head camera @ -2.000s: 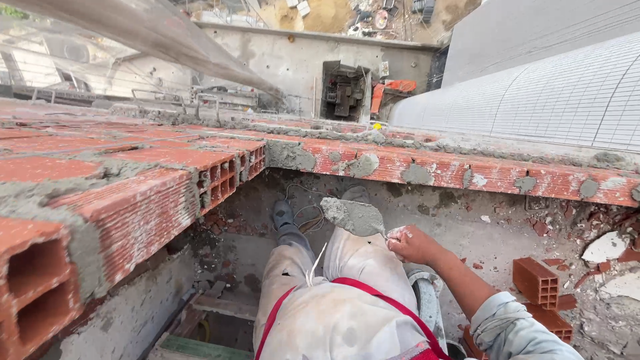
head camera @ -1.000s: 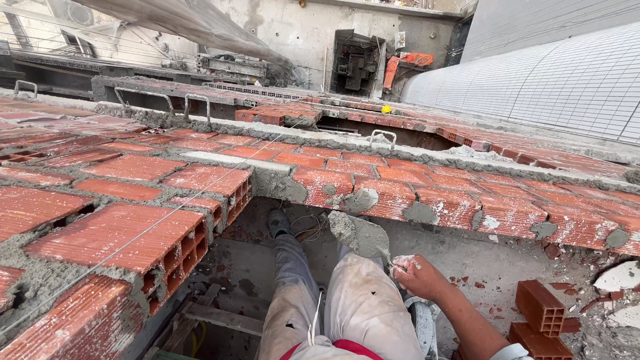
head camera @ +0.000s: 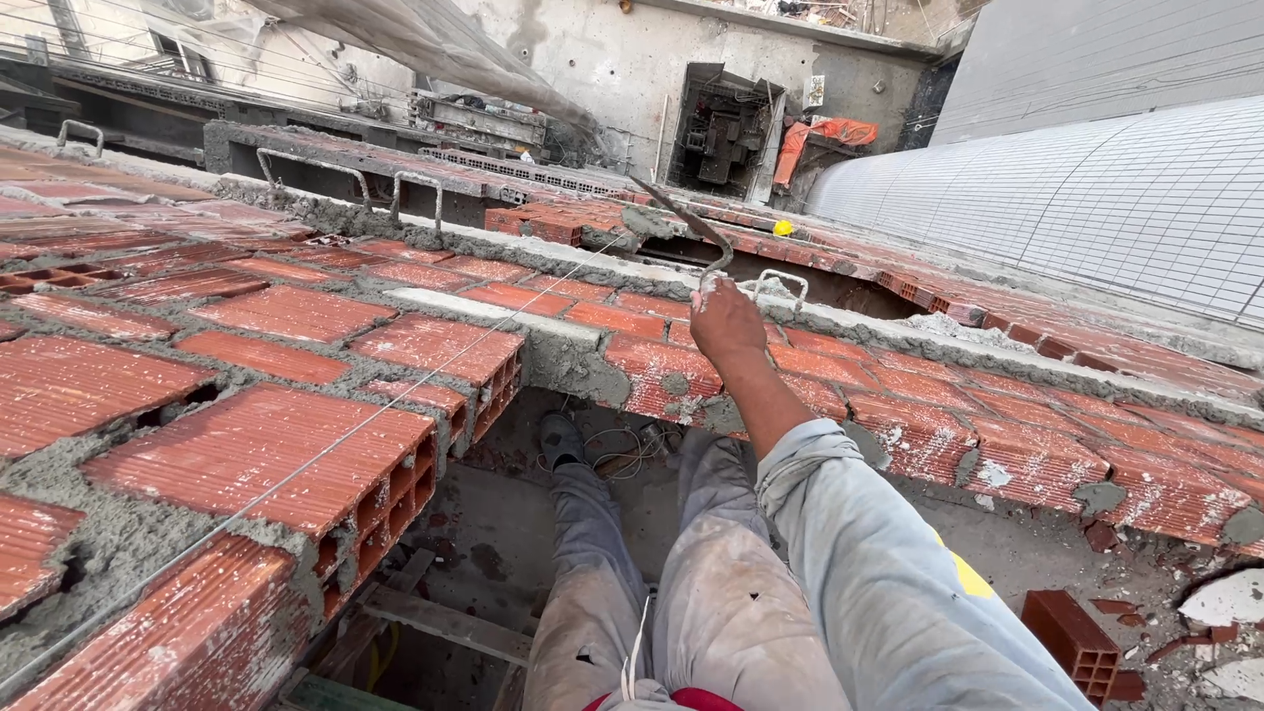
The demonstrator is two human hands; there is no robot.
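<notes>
My right hand (head camera: 729,321) grips a mason's trowel (head camera: 691,219) by its handle end, held out over the far edge of the brick wall, its blade seen nearly edge-on. Grey mortar (head camera: 647,223) shows beside the blade; whether it is on the trowel or falling is unclear. Below the hand runs a wall of red hollow clay bricks (head camera: 662,365) with mortar joints. A taut string line (head camera: 395,400) crosses the nearer hollow bricks (head camera: 267,449) at the left. My left hand is out of view.
Metal rebar loops (head camera: 420,197) stick up from the concrete strip along the wall. Beyond the wall is a deep drop to the ground. A loose hollow brick (head camera: 1071,642) and rubble lie at lower right. Wooden planks (head camera: 449,624) are beside my legs at lower left.
My right hand with the trowel has moved from above my legs up and outward over the wall. The view has shifted to show more of the wall.
</notes>
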